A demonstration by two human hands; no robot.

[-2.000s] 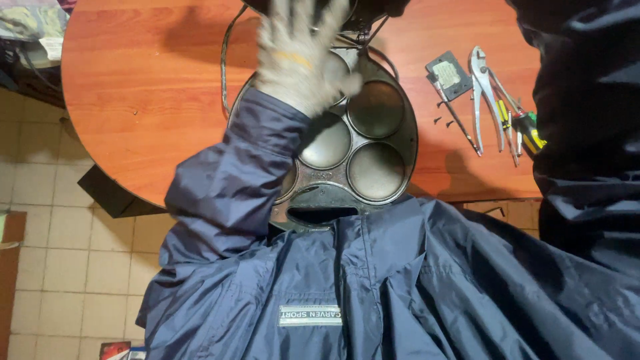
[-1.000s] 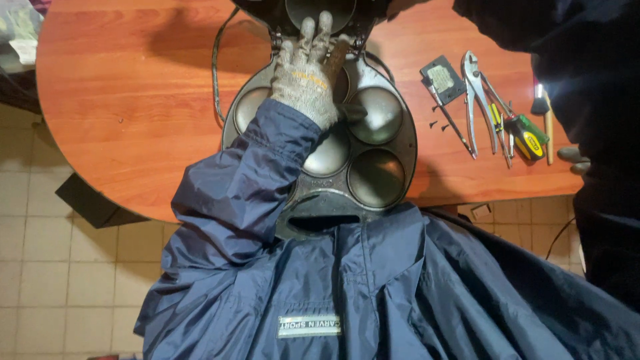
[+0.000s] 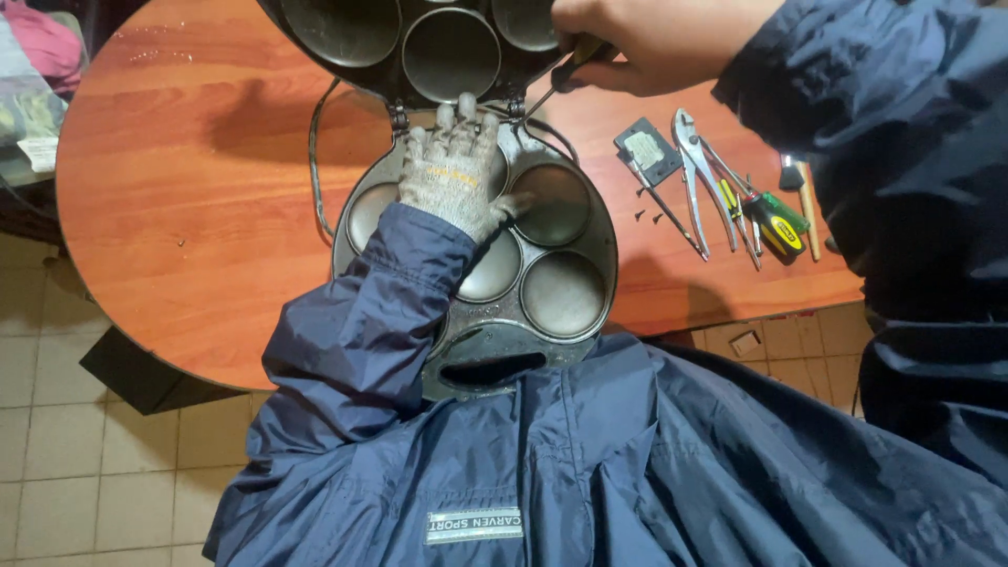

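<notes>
My left hand, in a grey knit glove, lies with its palm down and fingers a little apart on the lower plate of a round-cavity hot-plate appliance. Above it the upper plate stands swung back. My bare right hand grips the dark handle of a screwdriver, whose thin metal shaft points down to the right hinge. Whether its tip touches a screw cannot be told. The left hinge is just above the gloved fingertips.
On the wooden table, right of the appliance, lie slip-joint pliers, a small dark plate with a label, several screws, a yellow-black screwdriver and a brush. A cable loops behind the appliance. Bags stand at the left.
My left hand has come down from the raised upper plate onto the lower one. My right hand with the screwdriver now shows at the right hinge; the view has shifted.
</notes>
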